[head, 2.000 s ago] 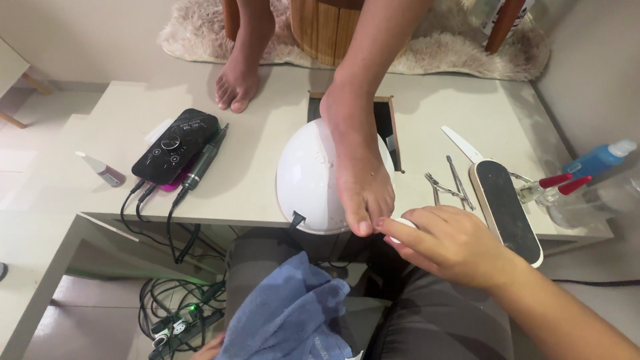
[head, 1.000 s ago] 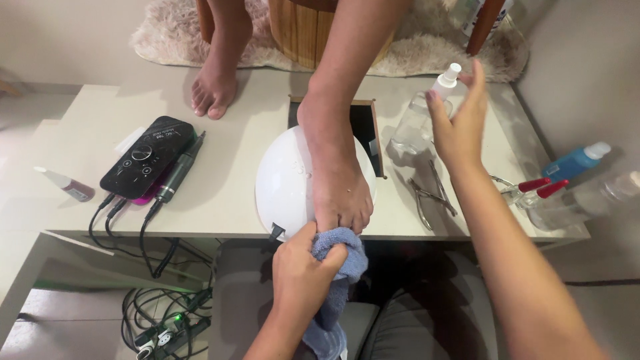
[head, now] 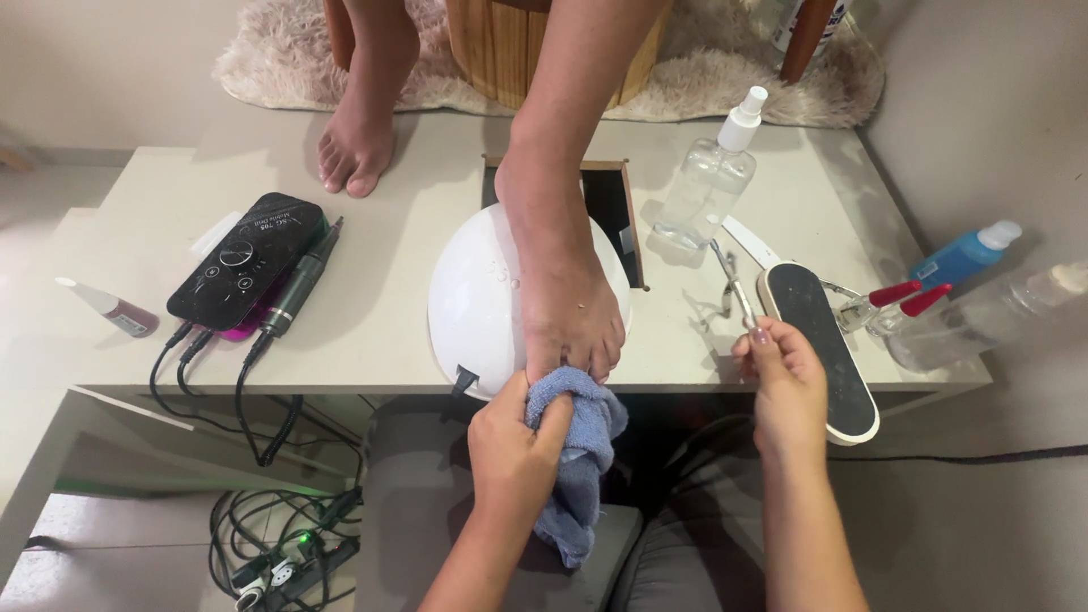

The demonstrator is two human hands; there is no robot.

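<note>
My left hand (head: 518, 442) pinches a blue terry cloth (head: 586, 433) around the toes of another person's foot (head: 557, 280), which rests on a white dome-shaped nail lamp (head: 472, 297). To the right, my right hand (head: 786, 382) holds a slim metal tool (head: 735, 280) between thumb and fingers, its tip pointing away from me; its exact kind cannot be told. Metal nippers (head: 721, 310) lie just behind it, partly blurred. Beside my right hand lies a foot file (head: 820, 348) with a dark abrasive face. A clear spray bottle (head: 710, 187) stands beyond the tool.
At left are a black nail drill unit (head: 251, 255), its handpiece (head: 297, 285) with cords, and a small bottle (head: 110, 306). Red-capped bottles (head: 892, 297), a blue bottle (head: 960, 255) and a clear one (head: 977, 319) are at right. The person's other foot (head: 357, 149) rests on the platform.
My right hand has moved from beside the spray bottle down toward me and now holds the metal tool. My left hand stays with the cloth at the toes, where it was a second ago.
</note>
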